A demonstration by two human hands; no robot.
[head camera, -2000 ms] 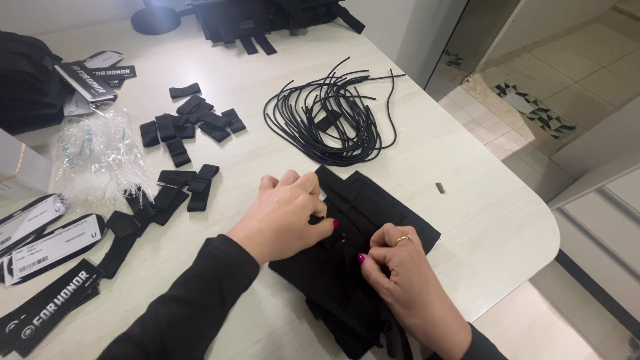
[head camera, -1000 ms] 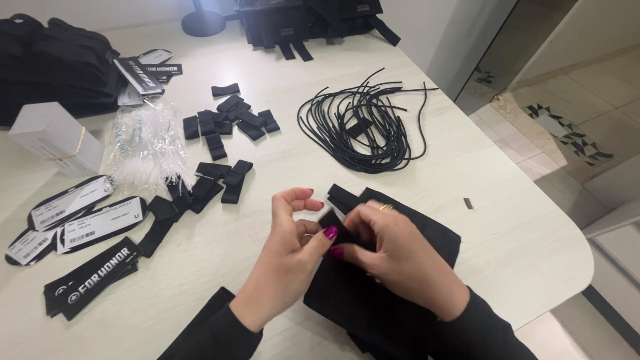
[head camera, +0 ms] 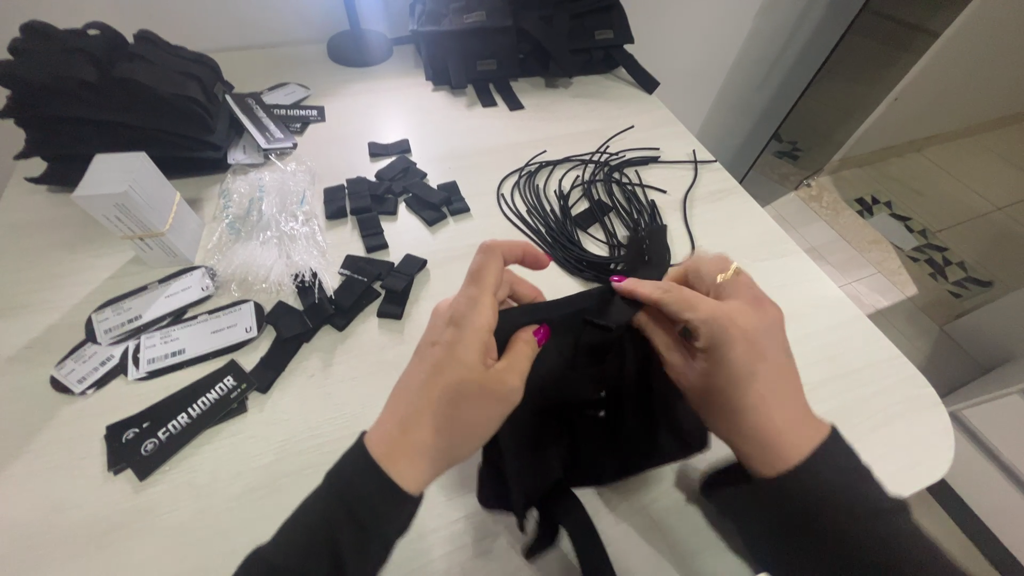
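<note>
A black fabric pouch (head camera: 592, 424) with hanging webbing straps is between my hands at the lower centre. My left hand (head camera: 472, 368) holds its upper left edge, thumb on the near side and index finger raised. My right hand (head camera: 720, 344), with a ring, pinches the fabric at the pouch's upper right corner. Two small shiny metal points show on the pouch's face. Just beyond my hands lies a bundle of thin black cords (head camera: 588, 212). Folded black elastic loops (head camera: 392, 188) are scattered left of the cords, and more loops (head camera: 356, 292) lie nearer my left hand.
At the left are a stack of black fabric items (head camera: 120, 104), a white card stack (head camera: 140, 208) with a rubber band, clear plastic fasteners (head camera: 268, 228), printed tags (head camera: 196, 340) and black labels (head camera: 180, 420). Black bags (head camera: 512, 40) and a lamp base (head camera: 359, 48) stand at the back. The table's rounded edge (head camera: 936, 448) is at right.
The pouch has been raised and tilted, and its straps now hang below. My left hand has gone from close beside my right to the pouch's left edge.
</note>
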